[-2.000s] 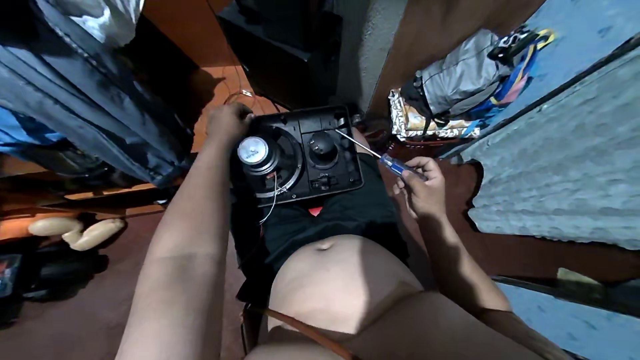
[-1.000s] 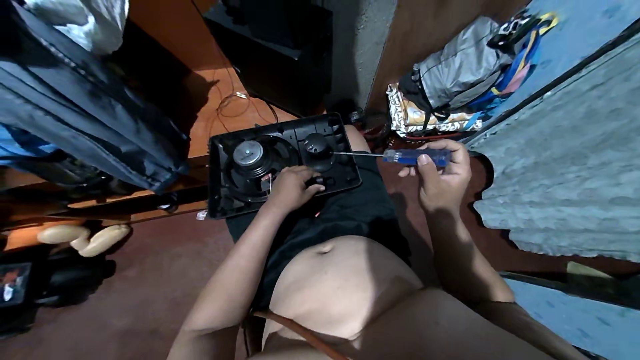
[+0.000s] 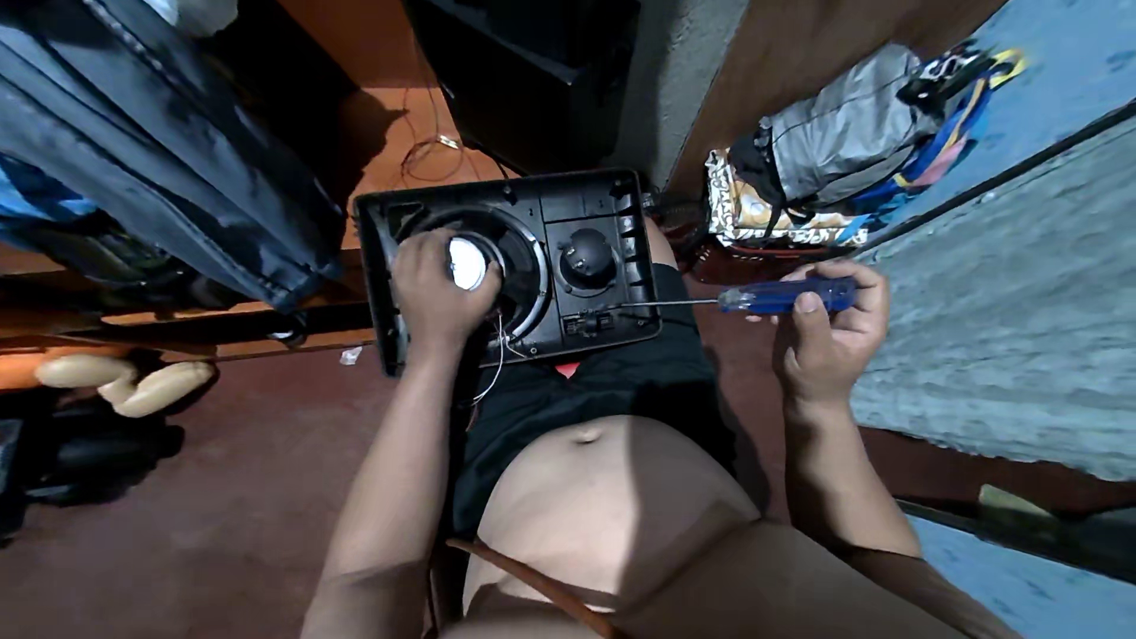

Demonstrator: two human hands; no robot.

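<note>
A black plastic speaker panel [image 3: 581, 202] lies on my lap with its inner side up. It carries a large round speaker driver [image 3: 529, 293] on the left and a smaller round driver [image 3: 587, 257] on the right. My left hand [image 3: 439, 288] grips the bright round magnet [image 3: 467, 264] of the large driver. Thin wires [image 3: 501, 355] run from that driver over the near edge. My right hand [image 3: 830, 333] holds a screwdriver by its blue clear handle [image 3: 785, 295]. Its shaft [image 3: 679, 303] points left across the panel's right edge; the tip is near the small fitting [image 3: 588, 323] below the smaller driver.
Dark clothes [image 3: 169, 151] hang at the upper left. Thin cable [image 3: 432, 151] lies on an orange wooden surface beyond the panel. A gray bag [image 3: 839, 124] rests on a patterned item [image 3: 737, 200] at the right. A pale curtain [image 3: 1003, 311] hangs at far right; tan footwear [image 3: 164, 388] is at left.
My left hand has moved from the panel's near middle to the large driver's magnet. The screwdriver tip has shifted from the smaller driver to just below it.
</note>
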